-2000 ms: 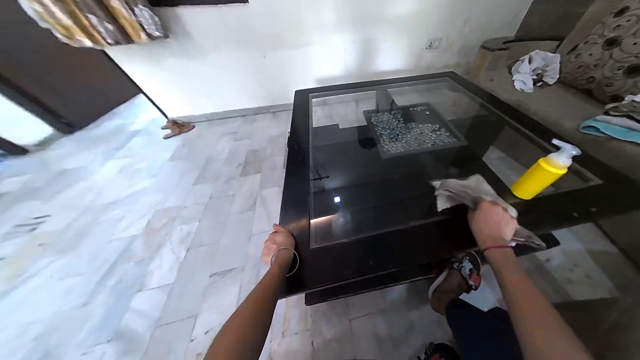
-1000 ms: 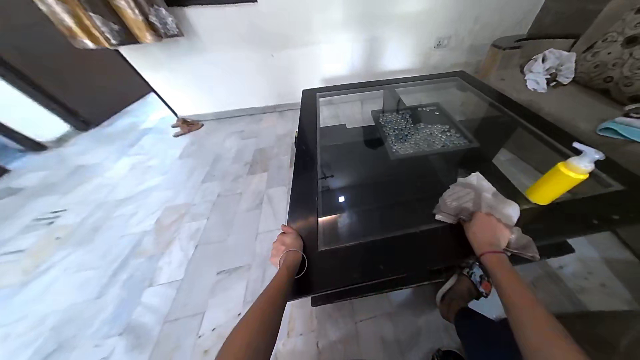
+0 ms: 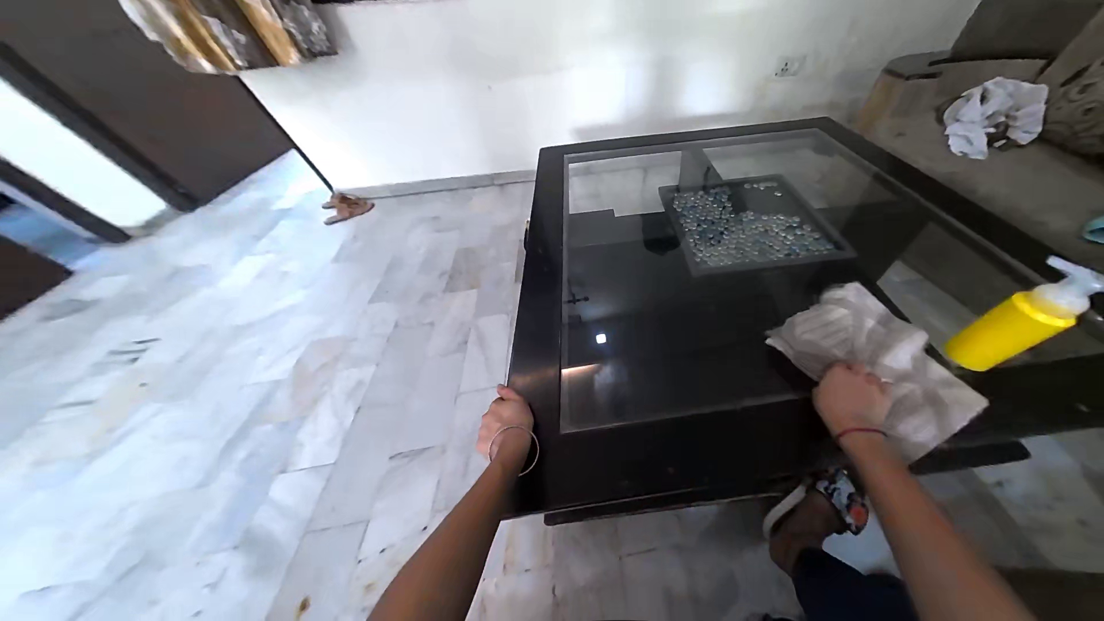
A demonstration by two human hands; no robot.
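Observation:
A dark-framed coffee table point(image 3: 655, 457) with a glass top stands before me. My left hand point(image 3: 507, 423), with a thin bangle at the wrist, grips the table's left edge near the front corner. On the front right part of the top, my right hand point(image 3: 852, 398) is closed on a pale crumpled cloth point(image 3: 927, 392), which spreads over the glass and frame around it. A yellow bottle with a white pump head point(image 3: 1009, 329) is just right of the cloth, tilted in view. Beneath the glass, a dark tray point(image 3: 770, 263) holds many small glass pebbles.
A sofa point(image 3: 914, 95) lies along the right, with a crumpled white cloth point(image 3: 996, 114) on it. The white wall point(image 3: 483, 95) with a socket point(image 3: 788, 66) rises behind the table. A brown object point(image 3: 347, 207) lies on the marble floor point(image 3: 345, 345) near the doorway.
The cloth under my right hand has changed shape and is more spread out now. My left hand stays on the table's edge. The view has shifted slightly.

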